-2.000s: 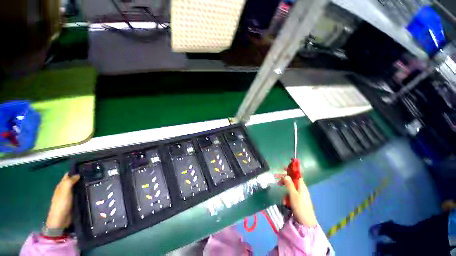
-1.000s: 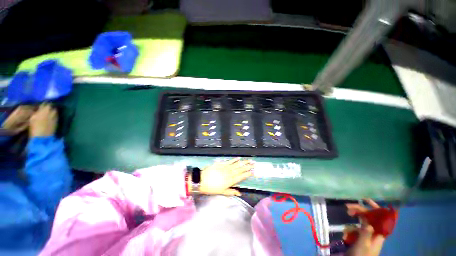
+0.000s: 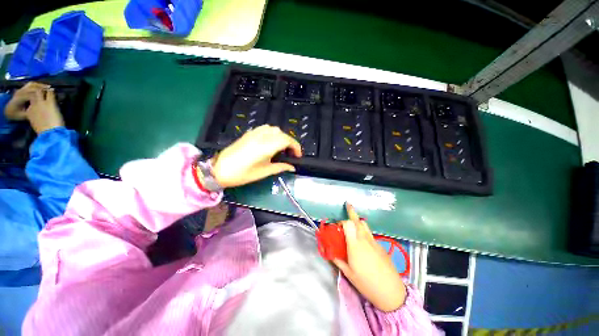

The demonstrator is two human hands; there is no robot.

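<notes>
A black carrier tray (image 3: 328, 166) lies on the green bench with five dark phone units (image 3: 353, 134) side by side, orange and white marks on them. My left hand (image 3: 258, 156) is over the tray's front left part, fingers curled down; whether it grips anything is hidden. My right hand (image 3: 369, 259) holds a red-handled tool (image 3: 333, 241) in front of the bench edge. Its thin metal shaft points up and left, its tip just below my left hand. A clear film strip (image 3: 341, 195) lies on the bench in front of the tray.
Blue bins (image 3: 74, 41) stand at the back left, another (image 3: 164, 14) on a yellow-green board (image 3: 230, 25). A coworker's hands (image 3: 38, 107) are at the left. A metal post (image 3: 525, 62) rises behind the tray. A white-framed rack (image 3: 448, 279) is below the bench edge.
My left hand has moved from the film strip up to the tray's front left. My right hand has brought the red tool leftward, in front of the tray. The view has shifted.
</notes>
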